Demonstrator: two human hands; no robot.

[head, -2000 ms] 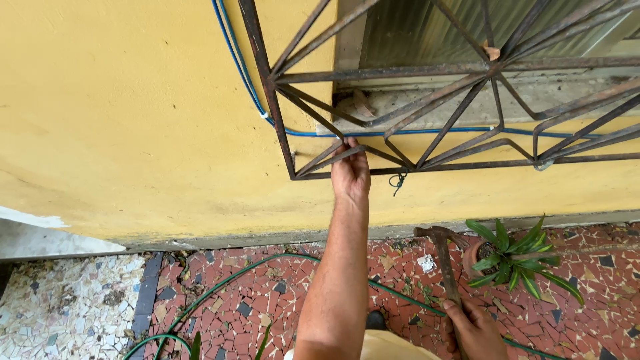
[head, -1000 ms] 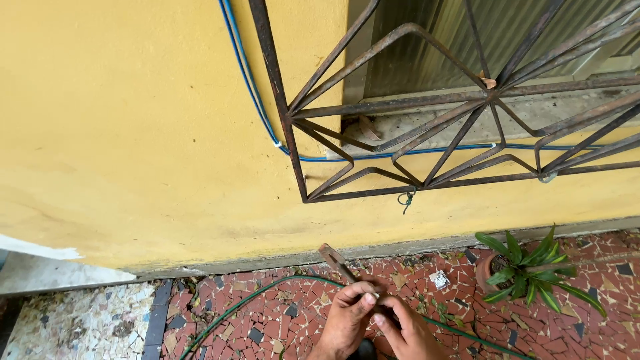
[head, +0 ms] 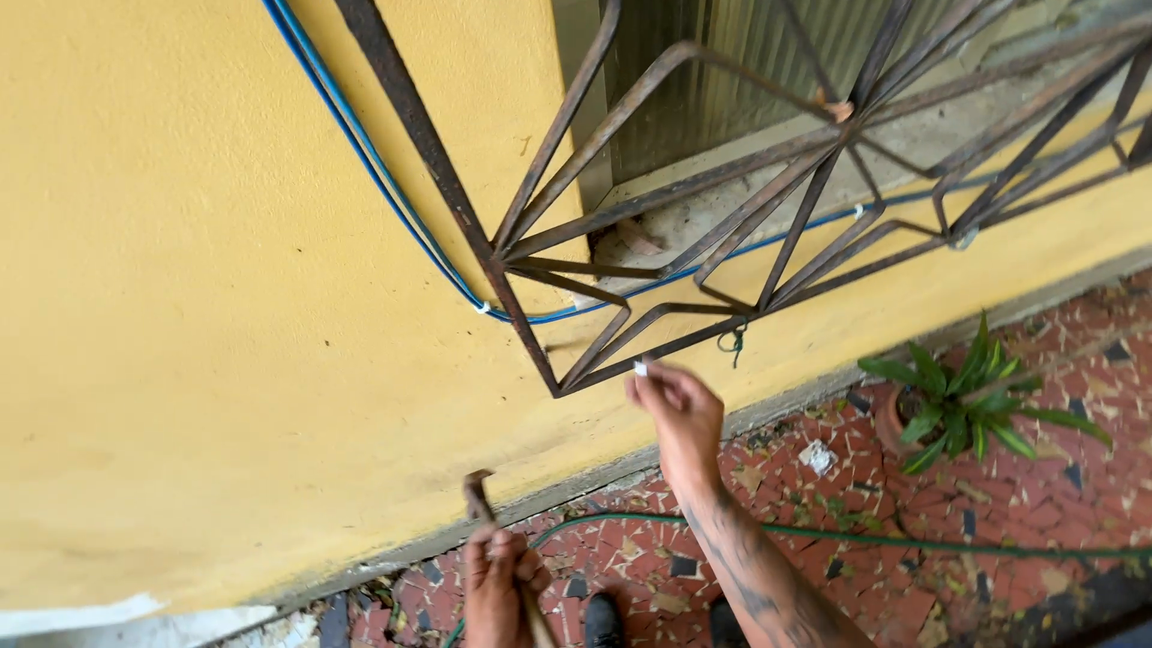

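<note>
My left hand [head: 504,576] is closed around the handle of a claw hammer [head: 480,495], its head up beside the foot of the yellow wall. Higher and to the right, my right hand [head: 679,396] pinches a small white piece [head: 640,369], possibly a cable clip, near the bottom bar of the rusty metal window grille [head: 666,346]. Blue cables [head: 382,189] run down the wall, bend behind the grille's corner and continue right below the window. White clips [head: 484,308] sit on the cables. A green tie [head: 736,340] hangs from the bottom bar.
A potted plant [head: 967,400] and a crumpled whitish scrap [head: 817,457] are on the red mosaic floor at right. A green hose [head: 864,538] crosses the floor. My dark shoes [head: 605,621] show at the bottom. The grille's bars stand in front of the window.
The hammer has passed from my right hand to my left. My left hand, at the grille's bottom bar two seconds ago, has come down. My right hand has risen toward the grille with the white piece.
</note>
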